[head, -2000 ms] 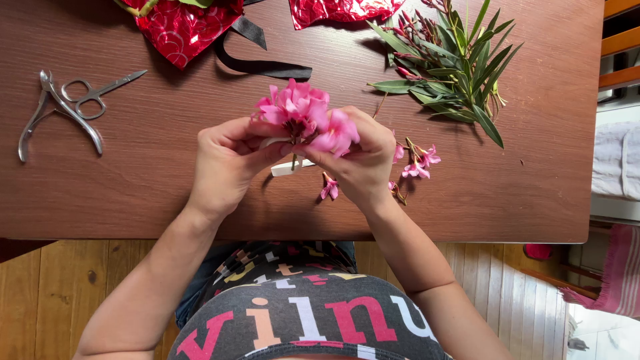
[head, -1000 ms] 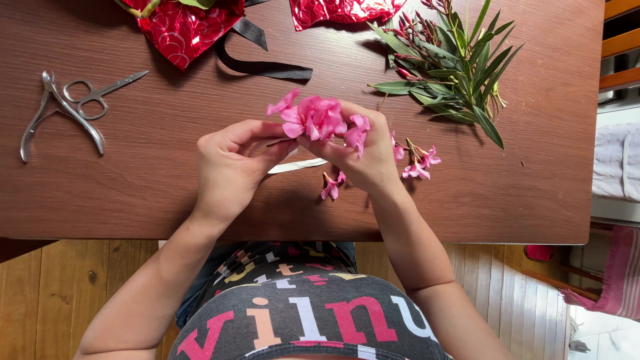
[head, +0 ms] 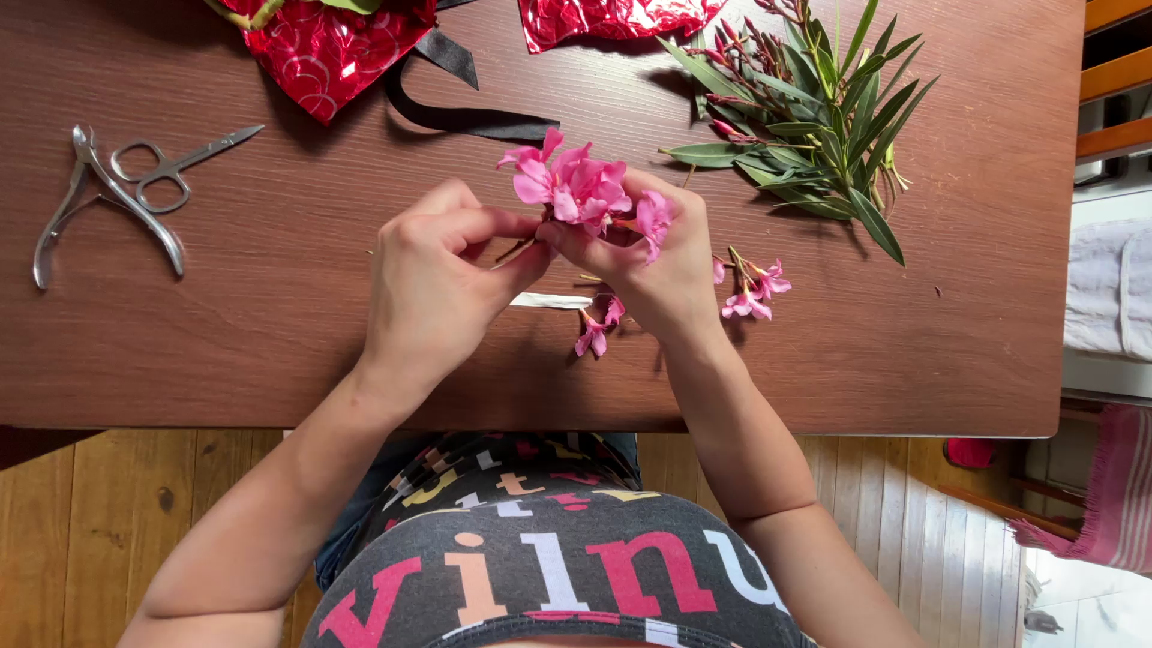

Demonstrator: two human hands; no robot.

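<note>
My right hand (head: pixel 661 247) holds a bunch of pink oleander blossoms (head: pixel 580 187) above the table, its thumb and fingers around the base of the flowers. The thumb and forefinger of my left hand (head: pixel 441 265) pinch at the stem end, touching my right thumb. Below the hands a white strip (head: pixel 553 301) lies on the wood, partly hidden. Loose pink blossoms (head: pixel 591 336) rest at its right end, and a small cut sprig of blossoms (head: pixel 751 292) lies right of my right wrist.
Steel nippers (head: pixel 108 184) and small scissors (head: pixel 175 171) lie at the left. Leafy oleander sprigs with buds (head: pixel 832 117) lie upper right. Red foil wrapping (head: pixel 337 54), a black ribbon (head: pixel 472 121) and more red foil (head: pixel 612 20) are at the back. The table edge (head: pixel 855 432) runs before my body.
The blossom bunch has turned and shifted slightly between my hands, with its stem end now showing at my left fingertips. The tools, foil and leafy sprigs have stayed put.
</note>
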